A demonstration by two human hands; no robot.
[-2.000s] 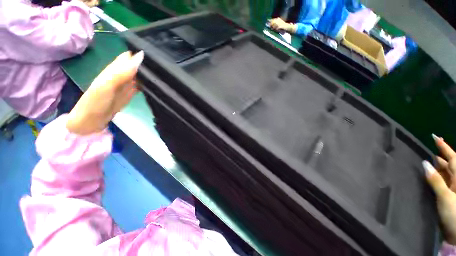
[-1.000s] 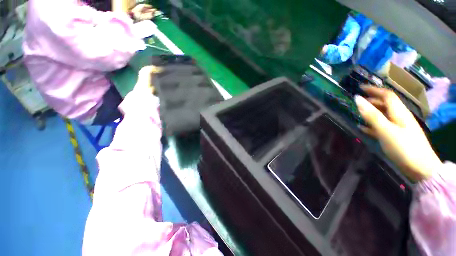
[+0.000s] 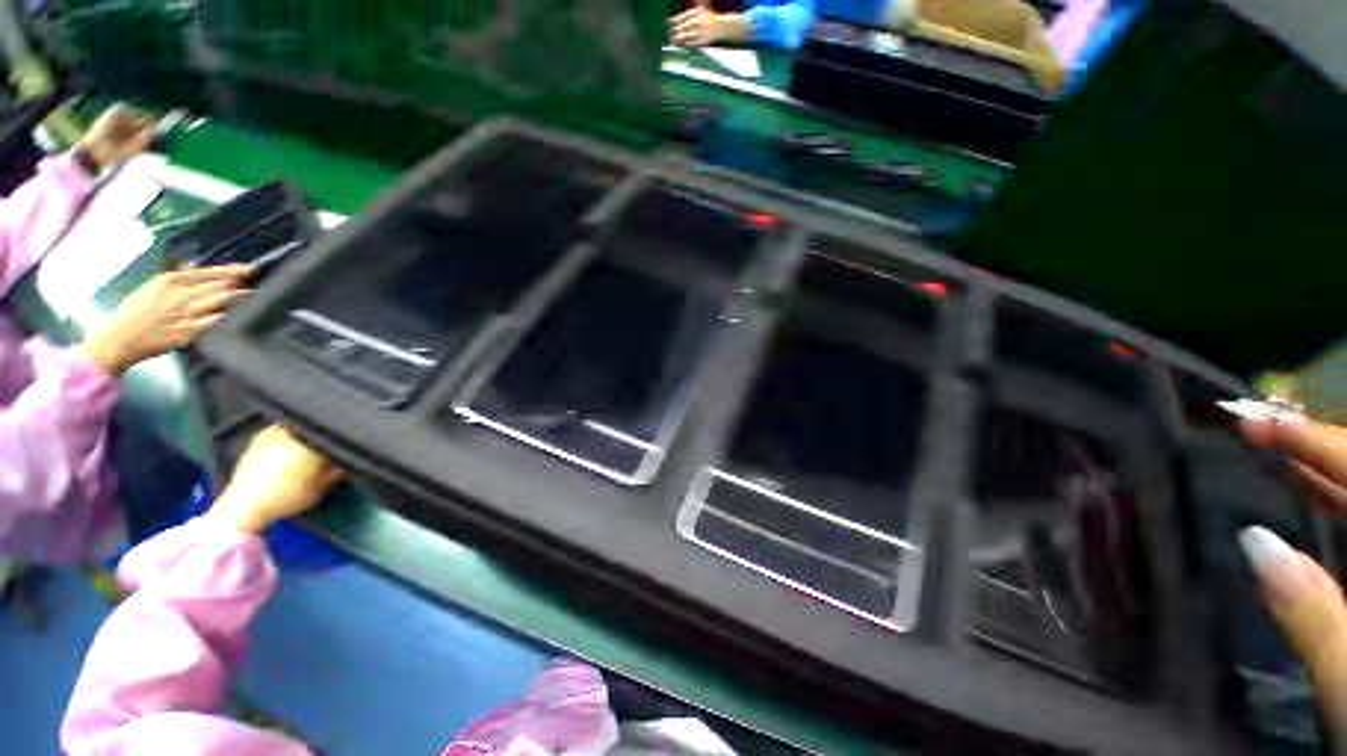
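A black foam phone tray [image 3: 576,510] lies slantwise across the view. Several dark phones [image 3: 827,428] lie side by side in its slots, with bright reflections near their front ends and small red marks at the far ends of some. My left hand [image 3: 278,476] is at the tray's front left corner, its fingers partly hidden and blurred, so its grip is unclear. My right hand [image 3: 1307,510] is at the tray's right end, cut off by the picture's edge, with its thumb over the rim and fingers around the end.
A person's hand [image 3: 170,313] touches a small dark tray [image 3: 244,229] at the left, beside the phone tray. A green partition [image 3: 369,74] stands behind. Across the line are a person's hand [image 3: 709,27], a black tray stack [image 3: 916,96] and a brown box [image 3: 982,37].
My left hand has left the empty tray and come back to the phone tray's left corner. My right hand has lowered to its right end. The view has turned, showing more of the phones.
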